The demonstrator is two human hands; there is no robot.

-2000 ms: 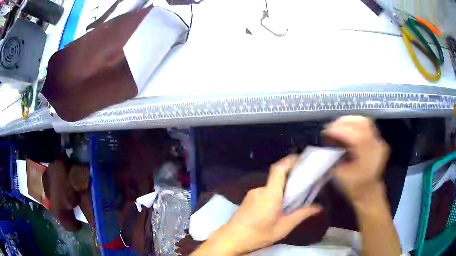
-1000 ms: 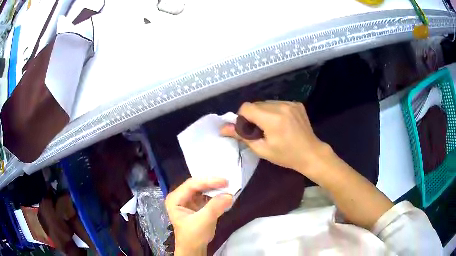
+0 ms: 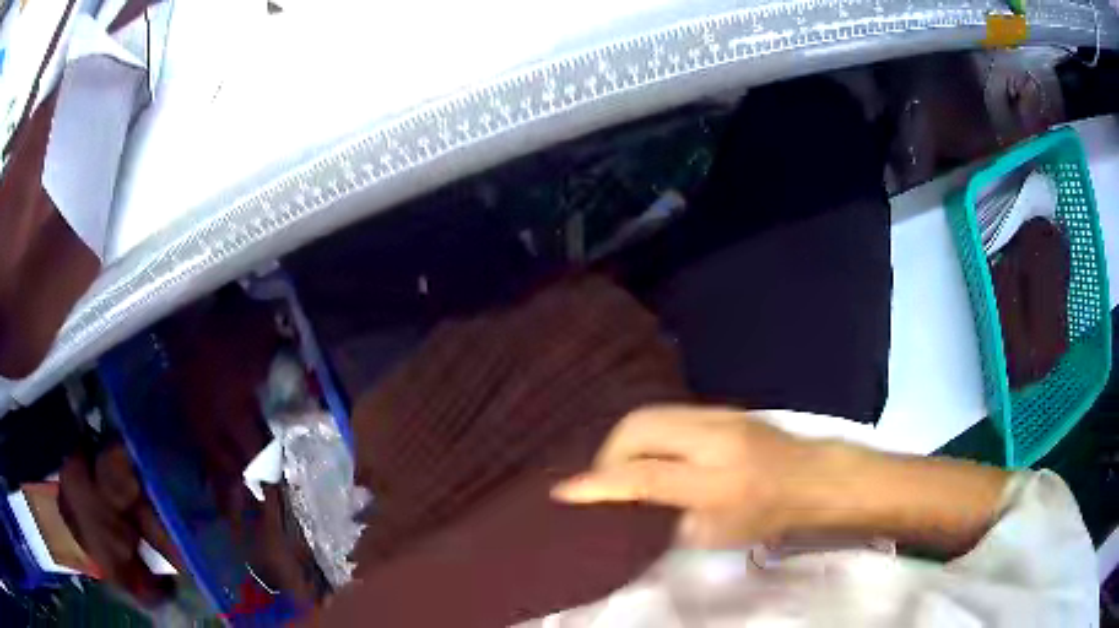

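Brown turned pieces lie layered in a fanned pile over my lap, below the table edge. My right hand reaches in from the right over the lower right of the pile, one finger pointing left. Its other fingers are curled and their undersides are hidden, so I cannot tell whether it holds anything. My left hand is not in view. A dark cloth lies to the right of the pile.
The white table's edge carries a ruler strip. A brown and white piece lies at its left. A teal basket with brown and white pieces stands right. A blue crate is lower left.
My left hand has left the picture, and the white-backed piece is no longer seen in my hands. My right hand has moved lower. The brown pile now shows, and the view has shifted slightly.
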